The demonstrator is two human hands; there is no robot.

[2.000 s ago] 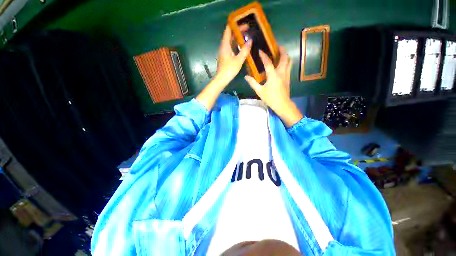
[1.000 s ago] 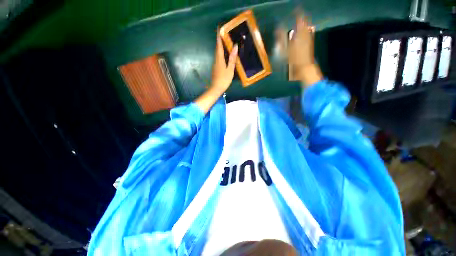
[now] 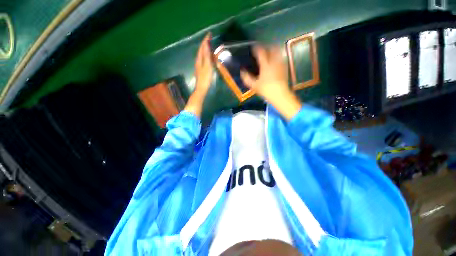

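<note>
A frame jig (image 3: 231,81) with an orange-brown border lies tilted in front of me. A glossy dark panel (image 3: 239,62) shows at its opening, with a bright reflection at the upper left. A dark shape above its far end is too blurred to name. My left hand (image 3: 203,67) is upright along the jig's left side, fingers extended; its contact is unclear. My right hand (image 3: 271,75) is blurred over the jig's right side, fingers spread towards the panel. Whether it grips anything is unclear. An empty frame (image 3: 306,85) lies to the right, green bench showing through it.
A striped orange-brown stack of jigs (image 3: 157,103) stands at the left. A black compartment tray (image 3: 370,70) with white-faced panels (image 3: 397,67) is at the right. A box of small dark parts (image 3: 350,107) sits below the bench edge. Black cloth (image 3: 75,150) hangs at the left.
My right hand has moved left from the empty frame to the jig with the dark panel. My left fingers, earlier wrapped round that jig, now extend upright beside it. The view has tilted.
</note>
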